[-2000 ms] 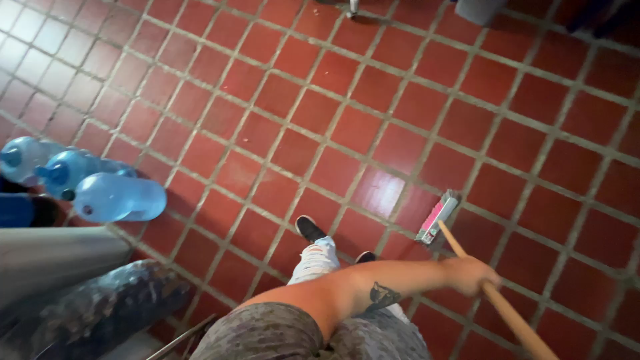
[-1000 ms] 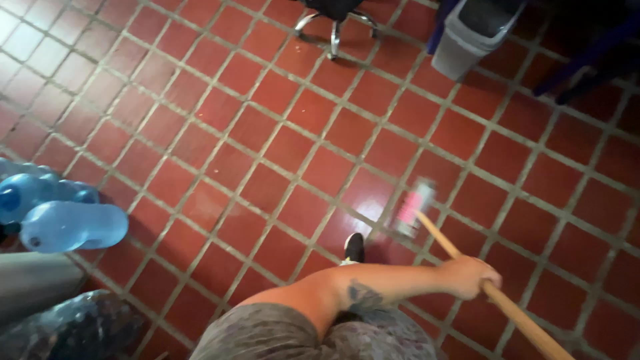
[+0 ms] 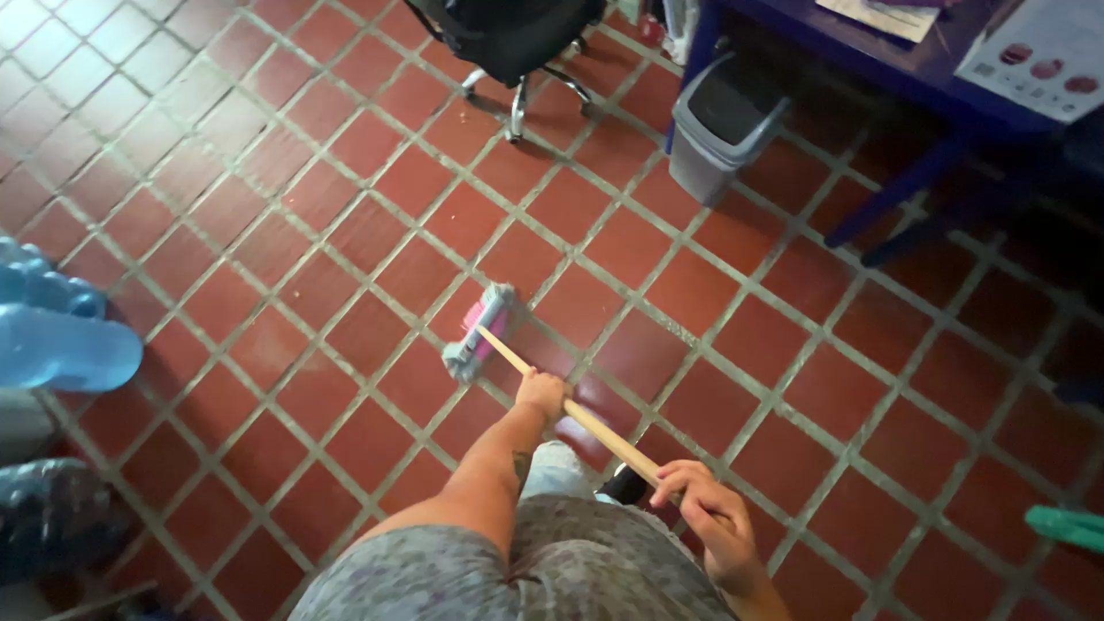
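A push broom with a grey and pink head (image 3: 479,332) rests on the red tiled floor, ahead of my body. Its wooden handle (image 3: 608,438) slants down and right toward me. My left hand (image 3: 543,393) is closed around the handle a short way above the head. Near the handle's upper end, at my waist, my right hand (image 3: 703,509) grips it with fingers curled over the top. The handle's very end is hidden by that hand.
Blue plastic water jugs (image 3: 69,349) lie at the left, above a dark plastic-wrapped bundle (image 3: 56,517). A wheeled black chair (image 3: 517,39) stands ahead. A grey bin (image 3: 720,129) sits beside a purple table (image 3: 862,52). A green object (image 3: 1065,526) lies at the right edge.
The broom head has moved left across the tiles. My right hand has come into view on the handle. The view has shifted, showing more of the chair, bin and table.
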